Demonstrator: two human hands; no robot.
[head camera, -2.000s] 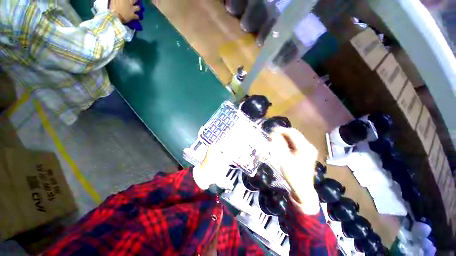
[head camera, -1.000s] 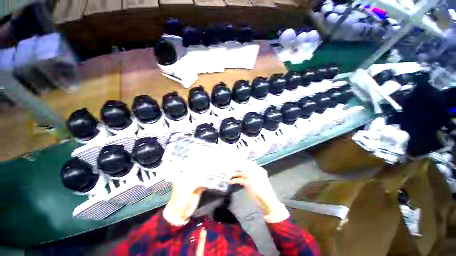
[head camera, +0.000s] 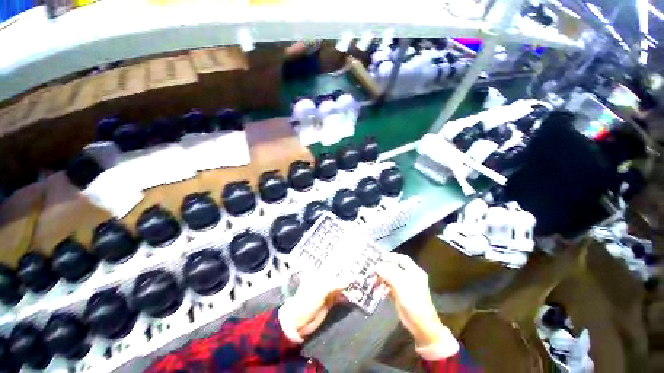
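A pale gridded sheet (head camera: 320, 244) is held up in front of me, over the near edge of the bench. My left hand (head camera: 309, 309) grips its lower left edge. My right hand (head camera: 408, 288) is at its right edge, fingers closed on it; whether a small piece is between the fingertips is hidden. Two close rows of white units with glossy black ball heads (head camera: 207, 272) stand on the bench, running from the lower left to behind the sheet. The sheet covers part of the front row.
More black-headed white units (head camera: 167, 162) lie behind the rows on brown board. White round parts (head camera: 325, 116) stand farther back. A pale post (head camera: 466, 80) rises to the overhead shelf (head camera: 218, 33). White parts (head camera: 491, 232) sit on a carton at the right, near a large black shape (head camera: 564, 175).
The view has swung toward the bench's far right end, and the rows now extend to the lower left. Both hands still hold the sheet, now tilted and showing its grid more clearly.
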